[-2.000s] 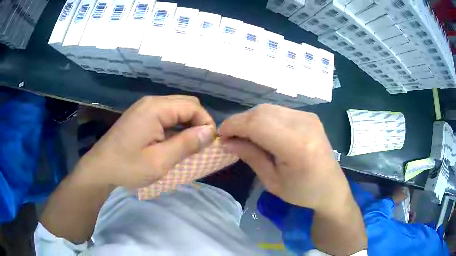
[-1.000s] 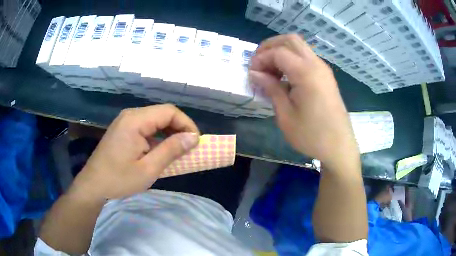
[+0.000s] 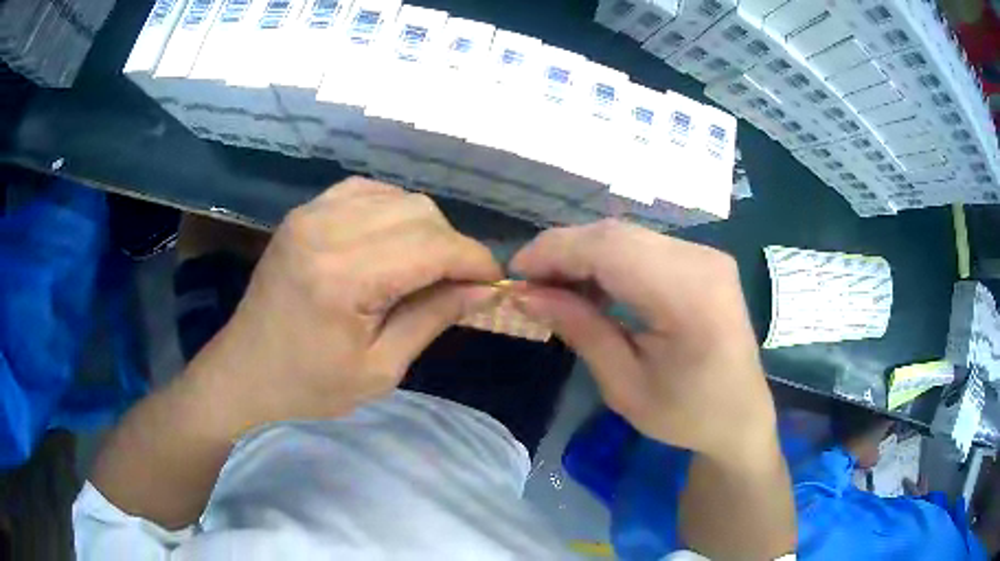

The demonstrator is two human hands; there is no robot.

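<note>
My left hand (image 3: 351,290) pinches a dot label sheet (image 3: 507,313) with pink-orange dots on a yellowish backing, in front of my body. Most of the sheet is hidden by my hands. My right hand (image 3: 647,318) has its thumb and forefinger closed on the sheet's upper edge, right beside my left fingertips. No single round sticker can be made out between the fingers. A row of white boxes (image 3: 439,88) with barcode labels on their ends stands on the dark green bench (image 3: 110,142), beyond my hands.
Stacked white boxes (image 3: 833,99) stand at the upper right, more boxes (image 3: 44,38) at the upper left. A pale printed label sheet (image 3: 830,296) lies at right, near a yellow strip (image 3: 963,241). People in blue smocks (image 3: 49,318) are at left and lower right.
My right hand has come back from the row of boxes to the dot sheet. My left hand has shifted right and the sheet is now mostly covered. The view has shifted slightly.
</note>
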